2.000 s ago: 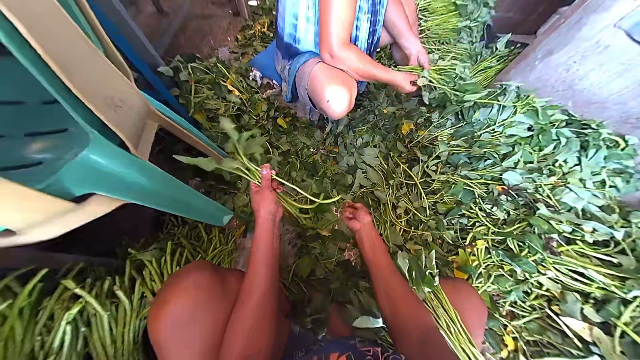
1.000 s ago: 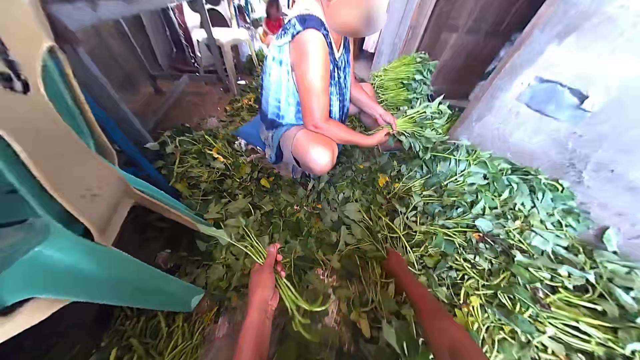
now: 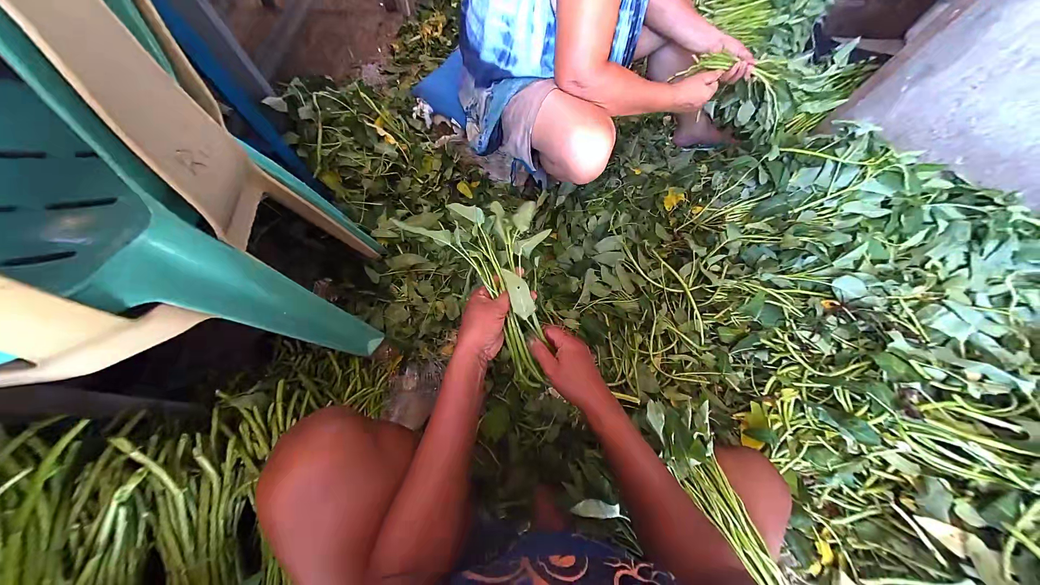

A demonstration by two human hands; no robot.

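A small bunch of leafy green stems (image 3: 508, 313) is upright in my left hand (image 3: 485, 321), whose fingers are closed round the middle of the stems. My right hand (image 3: 566, 361) is at the lower right side of the bunch, thumb and fingers at the stems; whether it grips one is unclear. One broad leaf lies over the front of the bunch. Another bundle of long stems (image 3: 727, 496) rests along my right forearm, over my right thigh. Loose leafy stems (image 3: 691, 301) cover the ground around both hands.
Stacked green and beige plastic chairs (image 3: 244, 276) stand at the left, a leg reaching toward my left hand. Thick cut stems (image 3: 162, 496) lie at the lower left. A person (image 3: 577, 89) squats opposite, handling greens. A grey slab or wall (image 3: 959, 89) borders the upper right.
My right hand has moved from the loose greens up to the bunch in my left hand. The bunch, tilted to the left before, is now more upright. The view tipped up and back down.
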